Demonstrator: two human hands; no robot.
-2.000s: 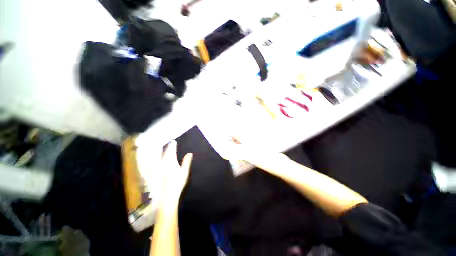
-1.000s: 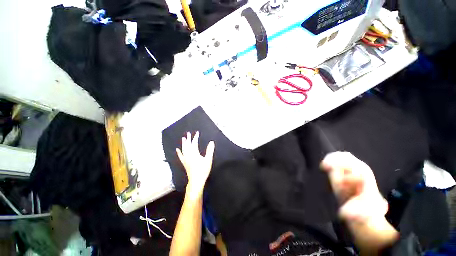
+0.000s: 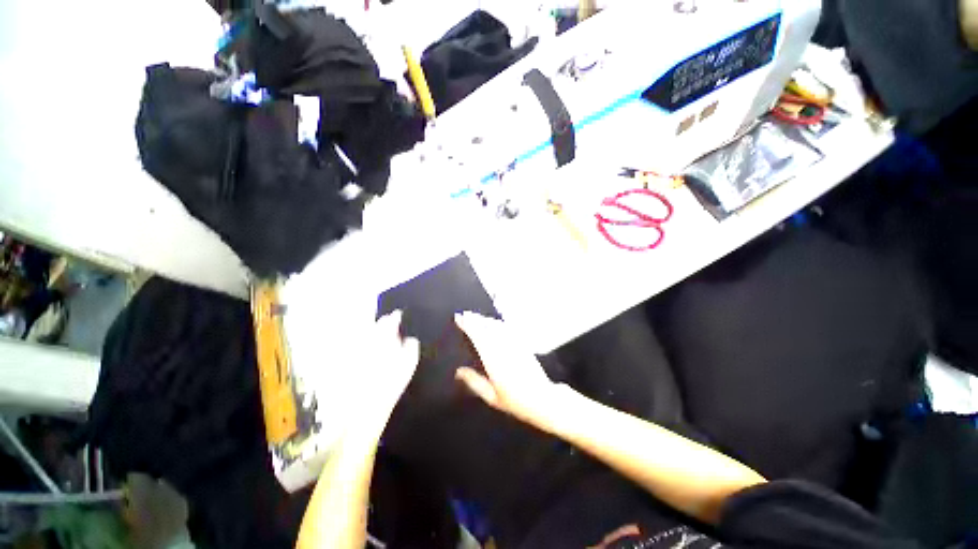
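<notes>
A black fabric piece (image 3: pixel 438 296) lies on the white table in front of me, its far end pointed and its near part running off the table edge towards my lap. My left hand (image 3: pixel 388 359) is on its left edge, fingertips on the cloth. My right hand (image 3: pixel 504 370) is on its right side, fingers on the cloth and thumb apart. Both hands are overexposed, so I cannot tell if the fingers pinch the cloth. The white sewing machine (image 3: pixel 601 107) stands beyond, with a black strap (image 3: pixel 552 116) over it.
Red-handled scissors (image 3: pixel 635 220) and small snips (image 3: pixel 650 176) lie right of the needle area, near a clear plastic bag (image 3: pixel 755 166). Black garments (image 3: pixel 241 161) are heaped beyond the table. More black cloth (image 3: pixel 794 322) hangs at the right. The worn wooden edge (image 3: pixel 275 370) is at left.
My right hand has come from the lap side onto the black piece. My left hand has moved from lying flat on the cloth to its left edge. The piece's visible part on the table is smaller.
</notes>
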